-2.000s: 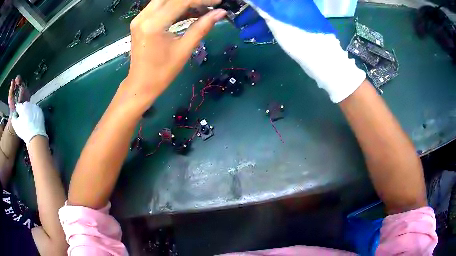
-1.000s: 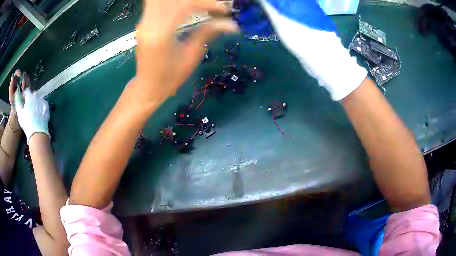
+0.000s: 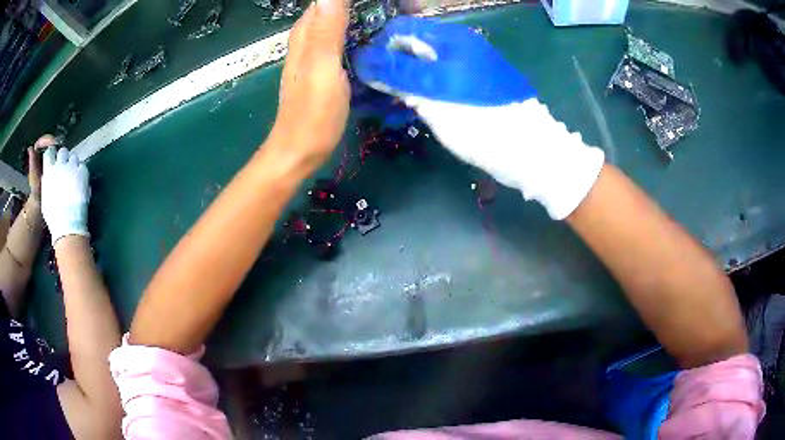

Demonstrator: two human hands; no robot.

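Observation:
My bare left hand [image 3: 314,90] is at the top middle, its palm edge turned toward the gloved hand. A circuit board [image 3: 372,17] shows between the two hands, partly hidden; the left hand is against it. My right hand [image 3: 448,64], in a blue and white glove, is curled beside it with fingers bent; what it grips inside is hidden. Small black components with red wires [image 3: 365,216] lie on the green bench below the hands. Another black component [image 3: 485,191] lies apart to their right, blurred.
A pile of circuit boards [image 3: 658,99] lies at the right. A pale blue box [image 3: 587,10] stands at the top. A pale rail [image 3: 185,101] curves along the far left, with board pieces [image 3: 151,64] beyond it. Another person's white-gloved hand [image 3: 65,193] is at the left.
My left hand has moved right and turned more upright. My right hand has swung down and left, nearer the left hand and over the upper components. The other person's hands shifted slightly.

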